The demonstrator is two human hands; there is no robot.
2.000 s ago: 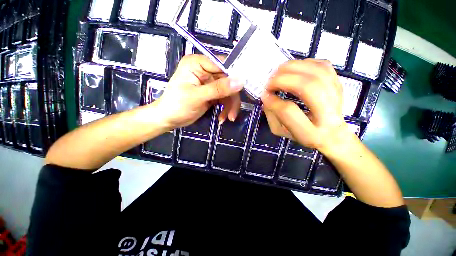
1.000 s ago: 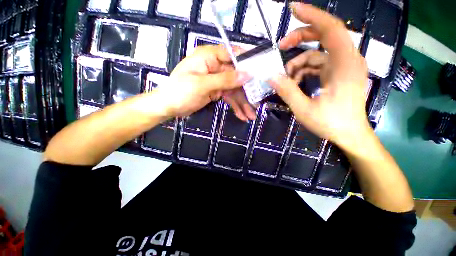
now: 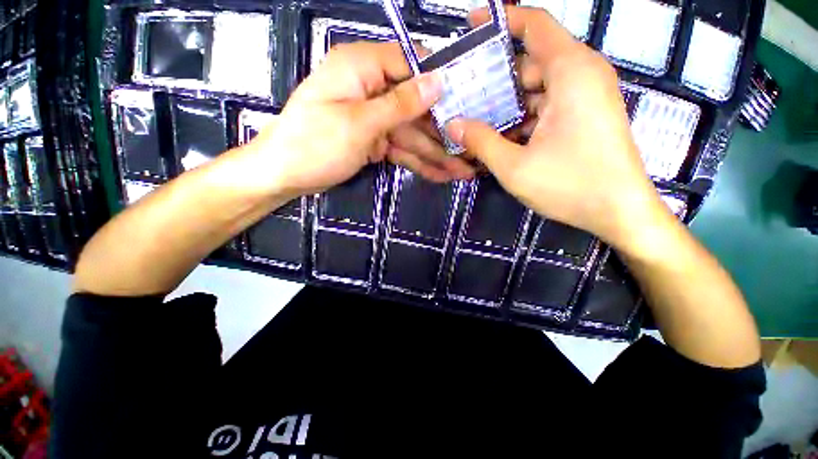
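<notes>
A thin white-rimmed front housing (image 3: 411, 40) is held in both hands, its open window end running past the top edge of the picture. A pale ribbed keypad piece (image 3: 477, 87) fills its lower end, below a dark bar. My left hand (image 3: 350, 112) grips the housing's left side, thumb on the pale piece, other fingers underneath. My right hand (image 3: 569, 125) holds the right side, thumb pressing on the lower edge of the pale piece. Both hands are above a glossy black blister tray (image 3: 305, 235) with rectangular pockets. No tool can be made out.
Tray pockets hold housings, one lying sideways (image 3: 204, 56) at the upper left. Stacked black trays (image 3: 79, 134) stand at the left. Dark ridged bundles (image 3: 759, 100) lie on the green surface (image 3: 740, 260) at the right. Red objects (image 3: 22, 403) are at the lower left.
The housing has turned more upright and come slightly lower. My right hand, fingers spread a second ago, has closed around its right side. The view has shifted a little.
</notes>
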